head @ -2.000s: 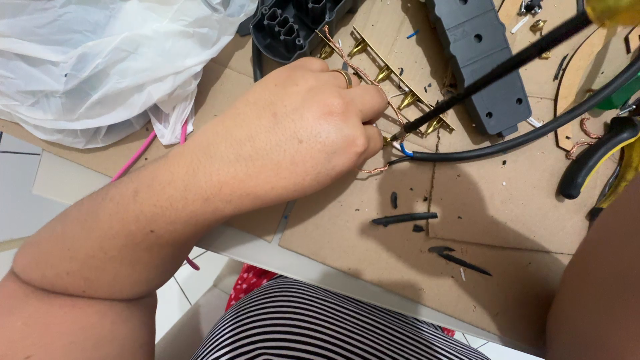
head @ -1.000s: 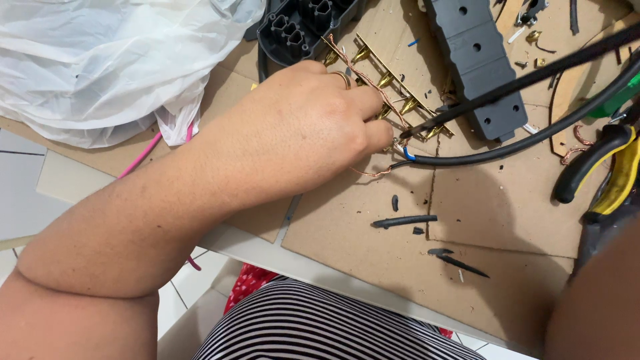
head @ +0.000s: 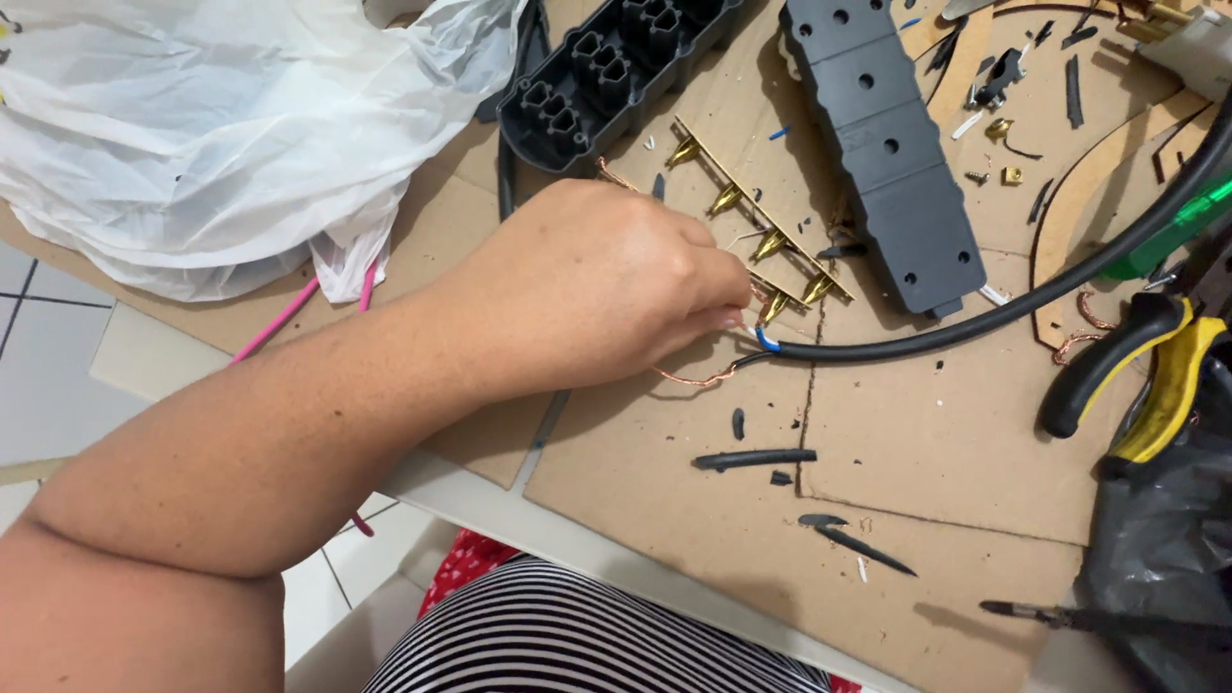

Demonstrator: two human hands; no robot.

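Observation:
My left hand [head: 626, 279] is closed at the stripped end of a black cable [head: 895, 346], its fingertips on the white wire and against the brass contact strips [head: 736, 188]; the exact grip is hidden. A blue wire [head: 766, 339] shows beside the fingertips. Below the hand curves a bare twisted copper wire [head: 698, 379]. Above lies an open black power-strip housing [head: 616, 72], and to the right its ribbed black cover [head: 885, 144]. My right hand is out of view. A thin dark tool with a narrow tip [head: 1020, 609], perhaps a soldering iron, reaches in at lower right.
A white plastic bag [head: 241, 125] lies at upper left, with pink cord [head: 279, 318] under it. Yellow-and-black pliers [head: 1150, 375] and a green-handled tool [head: 1174, 231] lie at right. Insulation scraps [head: 756, 460] and small metal parts are scattered over the cardboard [head: 924, 462].
The long dark tool has moved away from the contact strips to the lower right. My left hand has stayed at the wire ends.

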